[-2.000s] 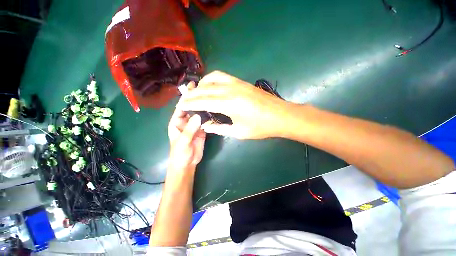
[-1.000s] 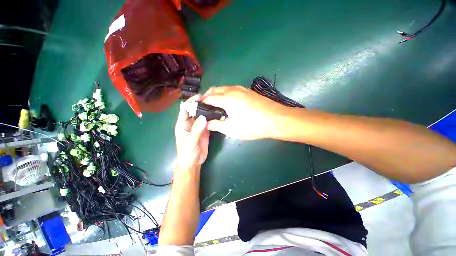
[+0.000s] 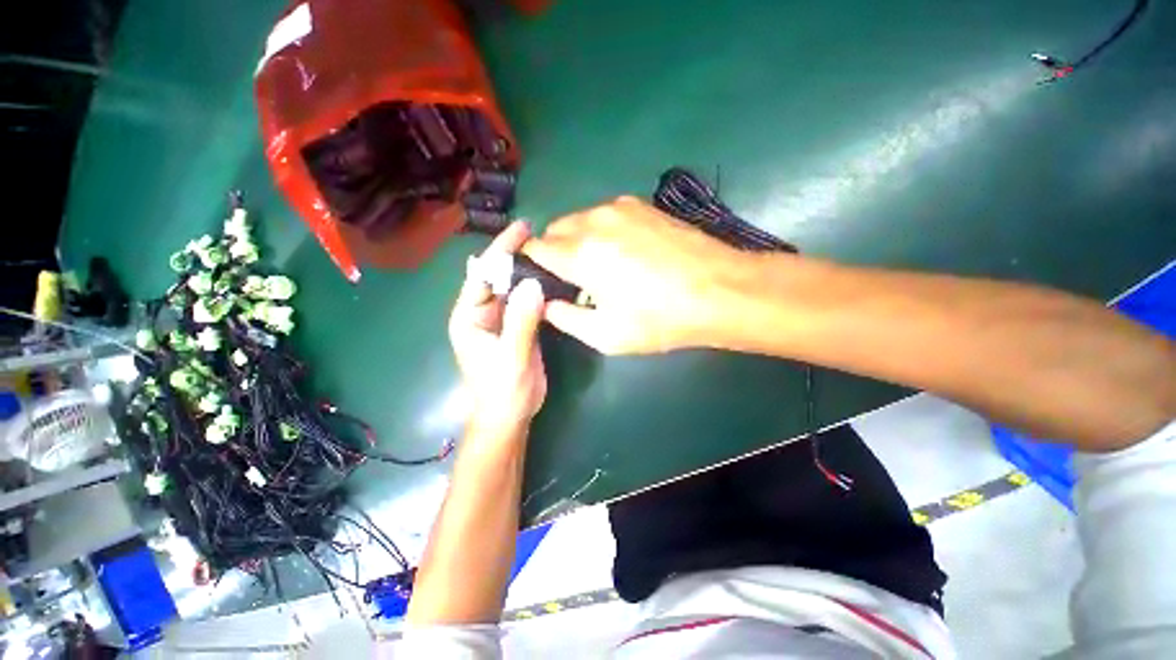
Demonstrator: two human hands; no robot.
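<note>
A small unit with a black housing shell (image 3: 539, 279) is held between both hands near the middle of the view. My left hand (image 3: 497, 316) grips its left end, where a white end piece partly shows between the fingers. My right hand (image 3: 632, 277) grips its right end, where a small pale part shows. The fingers hide much of the unit. A coiled black cable (image 3: 703, 206) lies on the bench behind my right wrist, and a cable with red and pale wire tips (image 3: 832, 477) hangs over the near edge.
An open red plastic bag (image 3: 387, 65) of black housings lies ahead of my hands. A tangled pile of unassembled units (image 3: 245, 387) lies at left. Another cable end (image 3: 1060, 67) lies at far right on the green bench (image 3: 825, 116). A white fan (image 3: 58, 432) stands at far left.
The housing first shows more clearly between the hands, then is more covered by the fingers, with its white end less exposed. Both hands keep their hold. The view has shifted slightly.
</note>
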